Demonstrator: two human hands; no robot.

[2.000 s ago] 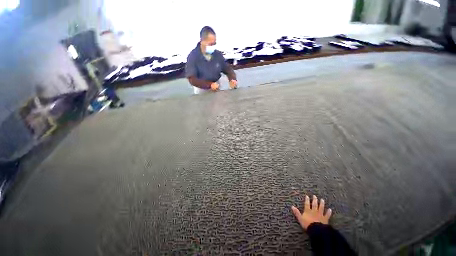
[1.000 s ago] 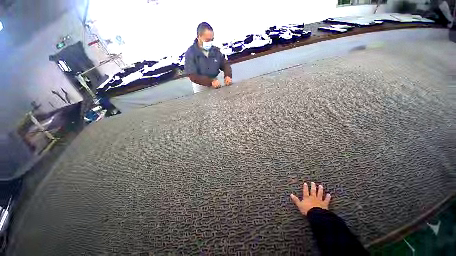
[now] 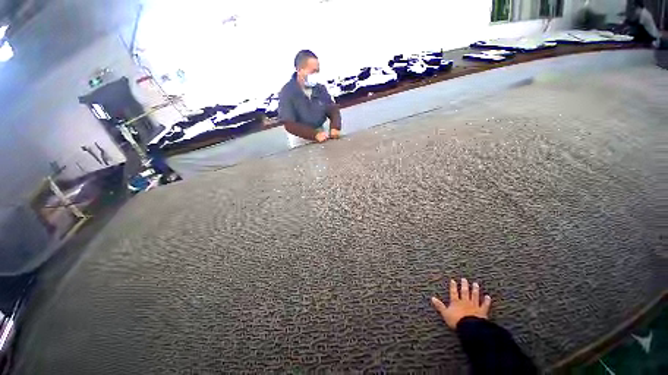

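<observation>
Grey-brown patterned fabric (image 3: pixel 293 249) with small dark maze-like figures covers the long table in front of me. It lies flat, with fine ripples in its surface. My right hand (image 3: pixel 464 303) is bare, below a dark sleeve. It lies palm down on the fabric at the lower right, fingers spread, holding nothing. My left hand is not in view.
A masked person (image 3: pixel 309 99) stands across the table with both hands at the fabric's far edge. Cut black-and-white pieces (image 3: pixel 366 79) lie on a bench behind. Green floor (image 3: pixel 637 348) shows at the lower right. Another person is partly visible at the far upper right.
The view has steadied and shifted slightly. My right hand stays flat and spread on the fabric. The person opposite keeps both hands at the far edge.
</observation>
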